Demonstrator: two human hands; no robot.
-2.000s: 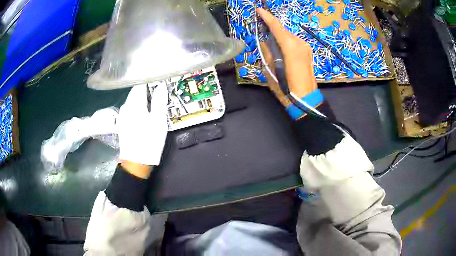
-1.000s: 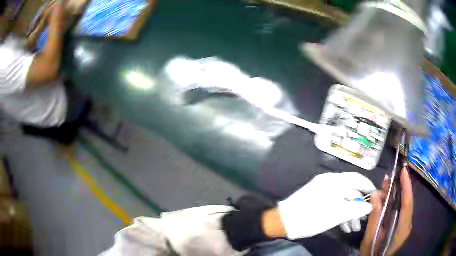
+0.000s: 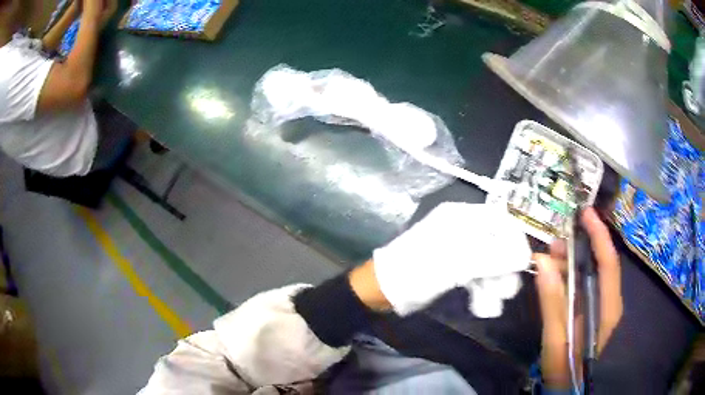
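Observation:
The white power strip housing lies open on the black mat, with a green board and gold strips inside. My right hand, bare, holds the black soldering iron with a thin pale tube along it, its front end over the housing. My left hand, in a white glove, is at the housing's near left edge, close to my right fingers. Thin pale leads show at its fingertips; what they belong to is hidden. The bagged white power cord joins the housing from the left.
The clear fume hood hangs just beyond the housing. A tray of blue components is at the right. Another tray is at the far left, beside a person in a white shirt. The green bench's edge runs diagonally.
The view has swung left since the oldest frame. My left hand went from the housing to near my right hand, where a blue component showed, then up to the housing. The iron has moved over the housing.

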